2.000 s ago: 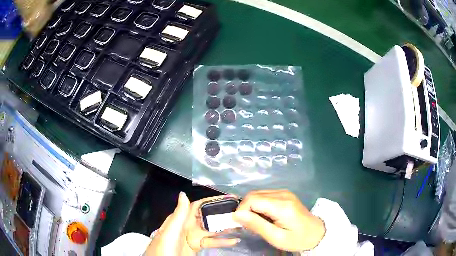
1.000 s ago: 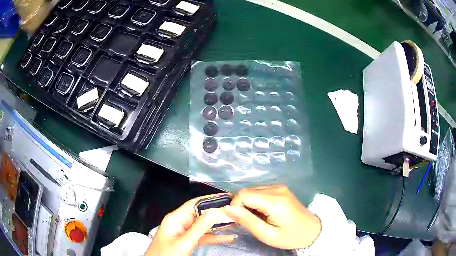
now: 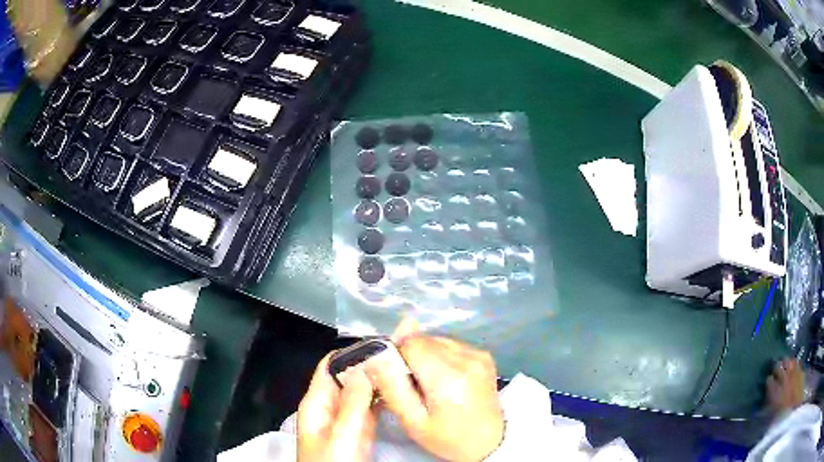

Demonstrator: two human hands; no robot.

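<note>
A smartwatch case [image 3: 354, 355] with a dark face and silvery rim is between my hands at the bottom centre, its lower part covered by my fingers. My left hand [image 3: 330, 415] holds it from the left and below. My right hand [image 3: 449, 392] is on its right side, with fingers pressed on or near the white strip, which is mostly hidden. A clear carrier sheet [image 3: 488, 311] lies just beyond my hands. Round dark discs [image 3: 370, 240] remain at its left and upper left; the other spots are shiny.
A black blister tray [image 3: 237, 255] holds watch cases at the upper left, several with white strips. A tape dispenser [image 3: 679, 194] and white paper scrap [image 3: 613, 193] are at the right. The machine with its red emergency stop [image 3: 142, 433] is lower left. Another person's hand [image 3: 789, 384] shows far right.
Both hands and the case have shifted slightly left and up, and my right hand has turned over the case's right side. Another person's hand has appeared at the right edge. The view has shifted slightly.
</note>
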